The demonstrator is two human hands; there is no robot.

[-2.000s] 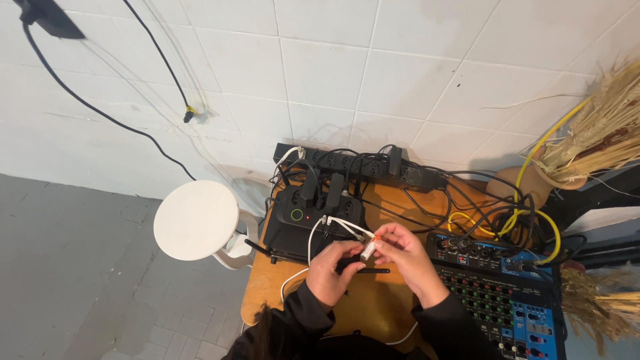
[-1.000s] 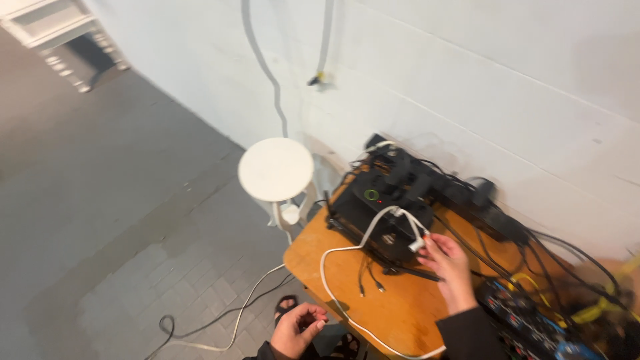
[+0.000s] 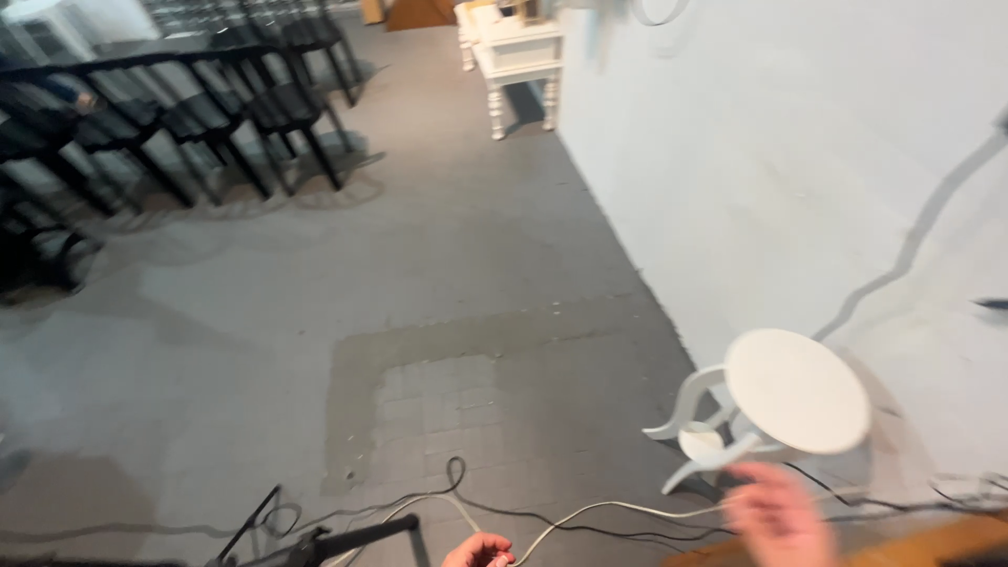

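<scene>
At the bottom edge, my left hand (image 3: pixel 479 550) is partly cut off, its fingers curled. A thin white cable (image 3: pixel 610 504) meets this hand on both sides; whether the fingers grip it or it passes behind cannot be told. My right hand (image 3: pixel 776 512) is blurred, at the lower right, in front of the same cable and just below a small round white side table (image 3: pixel 797 391). Its grip is too blurred to read. A dark cable (image 3: pixel 526 515) with a small loop lies on the floor between the hands and beyond them.
Part of a wooden tabletop (image 3: pixel 906 545) shows at the lower right. A black stand (image 3: pixel 362 537) reaches in at the bottom left. Several black chairs (image 3: pixel 201 110) stand in a row at the upper left. A white table with turned legs (image 3: pixel 524 55) stands by the white wall (image 3: pixel 756 165).
The view has swung left, away from the black device and mixer. Two seconds ago both hands were together at a white connector; one second ago only my right hand was at it. Now the hands are apart.
</scene>
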